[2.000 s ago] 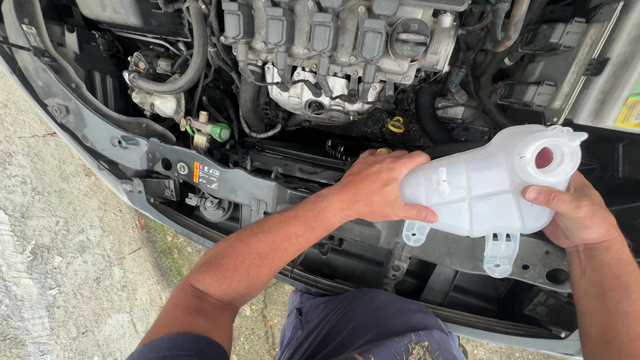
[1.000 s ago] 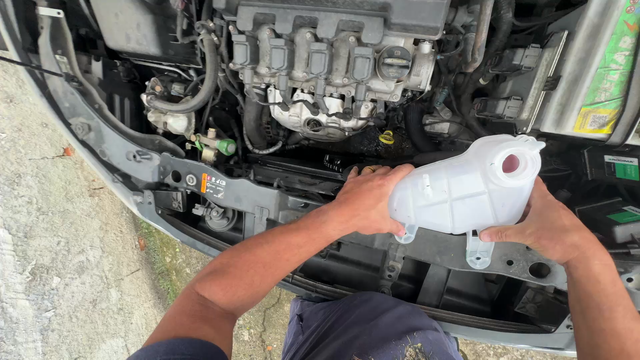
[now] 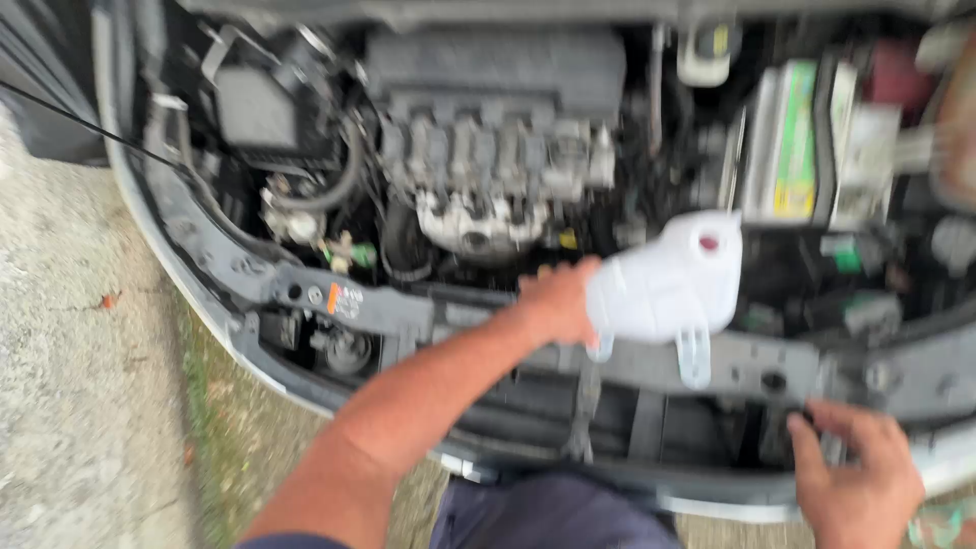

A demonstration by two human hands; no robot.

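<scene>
A translucent white plastic coolant reservoir (image 3: pixel 663 282) is above the car's front crossmember, its uncapped neck facing up and a reddish colour showing inside. My left hand (image 3: pixel 560 301) grips its narrow left end, with two mounting tabs hanging from the lower side. Lower right, my right hand (image 3: pixel 858 465) is off the reservoir, over the front edge of the car, thumb and fingers apart. Whether a small dark spot at its fingertips is something held cannot be told through the blur.
Behind the reservoir lies the engine (image 3: pixel 488 152). The battery (image 3: pixel 793 152) stands at the upper right. The grey front crossmember (image 3: pixel 381 309) runs across the bay, with a horn-like round part (image 3: pixel 347 351) below it. Concrete ground (image 3: pixel 69 343) shows at left.
My right hand has let go of the reservoir and moved down and to the right. The left hand still holds the reservoir. The view has shifted to take in more of the engine bay.
</scene>
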